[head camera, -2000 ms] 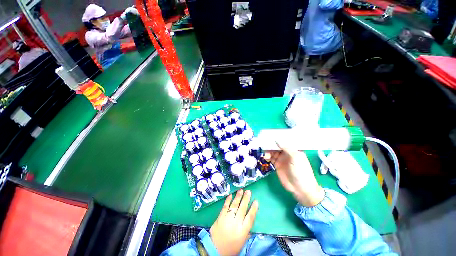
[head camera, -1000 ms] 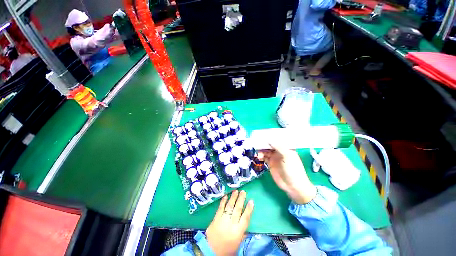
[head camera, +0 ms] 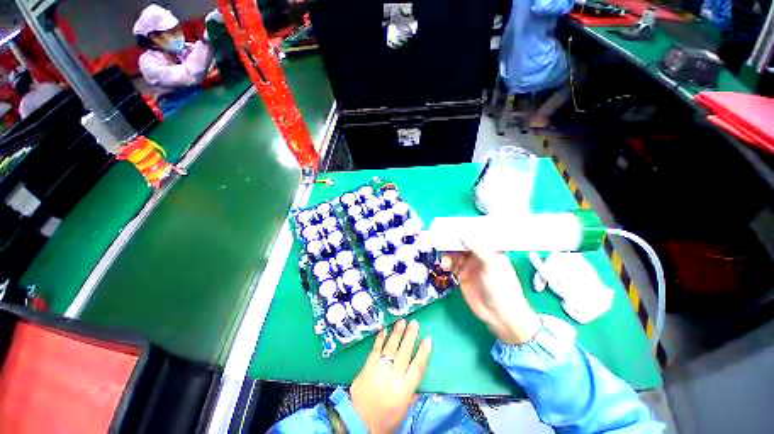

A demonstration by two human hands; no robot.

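The green circuit board (head camera: 367, 327) lies on the green mat, with two blocks of upright capacitors (head camera: 339, 315) with white tops. A copper-brown coil (head camera: 440, 277) sits at its right edge. My right hand (head camera: 488, 284) holds the white glue syringe (head camera: 518, 232) from below, level above the board's right edge. The syringe's tip cannot be made out against the board. A green cap (head camera: 591, 230) and a pale hose (head camera: 649, 254) are at its rear end. My left hand (head camera: 389, 376) lies flat with fingers spread, fingertips at the board's front edge, holding nothing.
A clear plastic bag or cup (head camera: 505, 180) stands at the mat's far side. A white cloth or glove (head camera: 579, 286) lies right of my right hand. A green conveyor (head camera: 191, 229) runs along the left, with a red-lined black tote (head camera: 64, 364) nearby. Black totes (head camera: 407, 68) stand behind; other people are beyond.
The view has shifted slightly. Both hands, the syringe and the board keep nearly the same places relative to each other. The person at the far left has moved their arms a little.
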